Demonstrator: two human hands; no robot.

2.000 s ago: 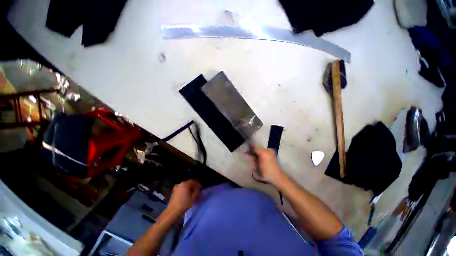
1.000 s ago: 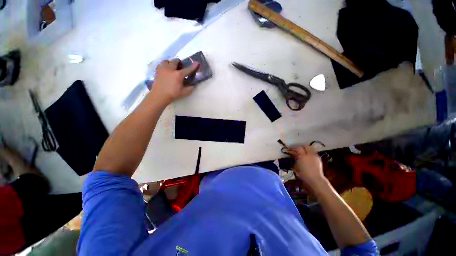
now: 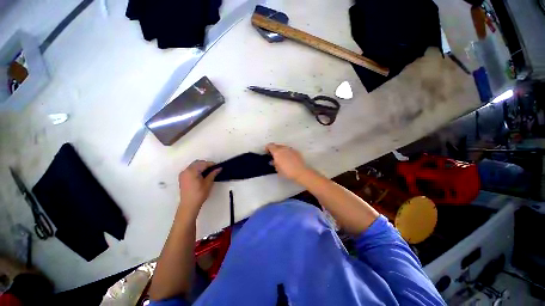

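A small dark rectangular cloth piece [image 3: 245, 167] is held between my two hands near the table's front edge. My left hand [image 3: 196, 181] grips its left end. My right hand [image 3: 285, 161] grips its right end. The grey metal weight block [image 3: 186, 111] lies on the table just beyond, partly over a long clear curved ruler [image 3: 136, 141]. The tailor's shears [image 3: 305, 101] lie beyond my right hand, blades pointing left. The small dark piece seen earlier beside the shears is not visible separately.
A wooden ruler [image 3: 322, 44] rests on a dark faceted weight [image 3: 270, 23] and dark cloth [image 3: 395, 30]. White chalk [image 3: 344, 90] lies by the shears. Another dark panel [image 3: 80, 200] and second shears [image 3: 33, 206] lie left. A red stool [image 3: 439, 177] and yellow stool [image 3: 416, 219] stand right.
My left hand has let go of the metal block and come back to the cloth. My right hand has left the thin strip at the edge. Both now hold the cloth, lifted and bent.
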